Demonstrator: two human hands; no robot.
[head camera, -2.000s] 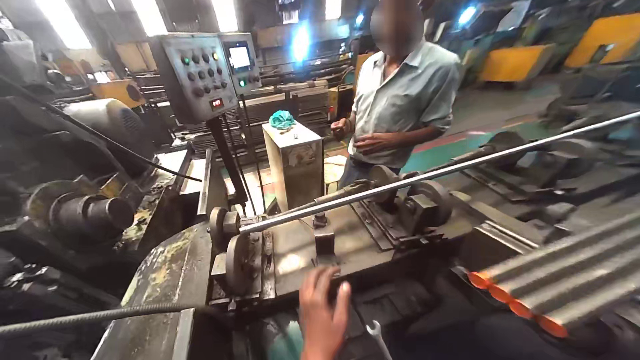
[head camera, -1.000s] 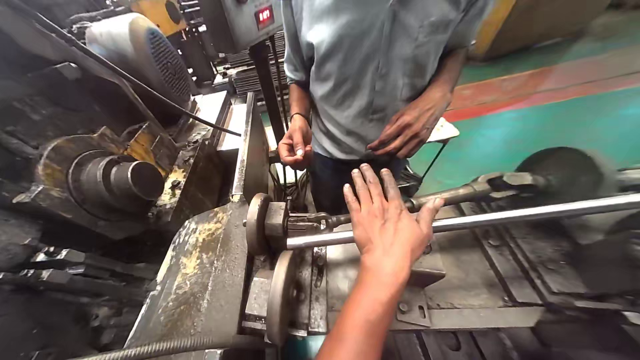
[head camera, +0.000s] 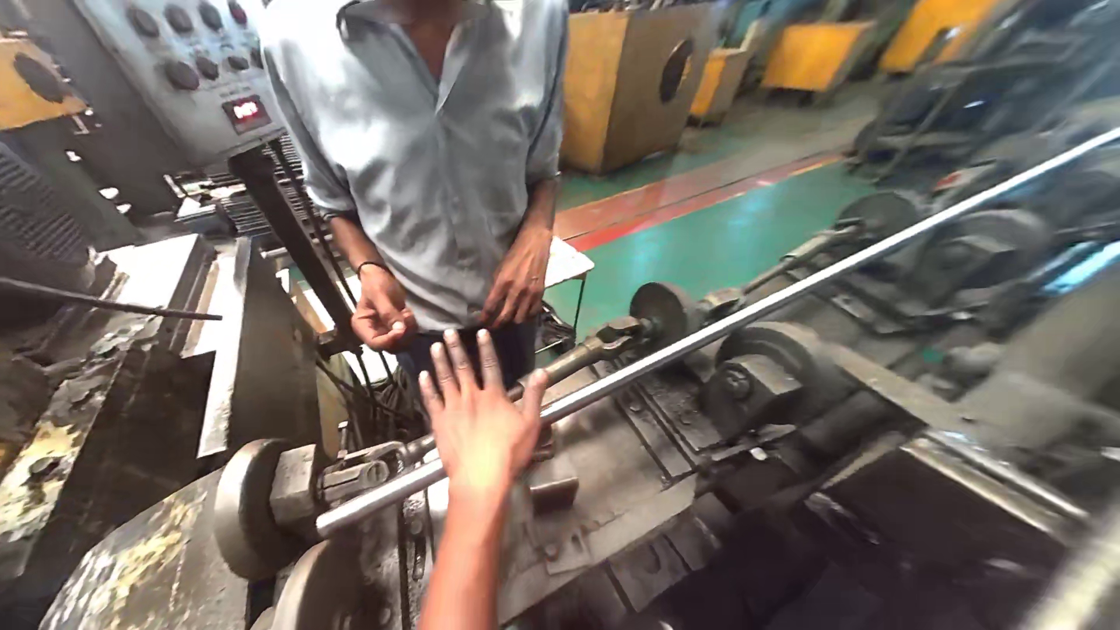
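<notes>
My left hand (head camera: 481, 433) is spread flat over a long, shiny metal rod (head camera: 665, 357), fingers pointing away and thumb out to the right. It covers part of the rod; whether the palm touches it I cannot tell. The rod runs from lower left to upper right, across a machine bed with rollers. Its near end lies beside a roller wheel (head camera: 249, 507) left of my hand. A second roller (head camera: 770, 372) sits under the rod further right. My right hand is out of view.
Across the machine stands a person in a grey shirt (head camera: 437, 166), both hands held at waist height near my fingertips. A control panel (head camera: 197, 74) with knobs is at upper left. A drive shaft (head camera: 604, 346) lies behind the rod. Yellow cabinets (head camera: 604, 87) stand further back.
My left hand was in front of the rod two seconds ago; one second ago it was over it, as now. The view has shifted a lot.
</notes>
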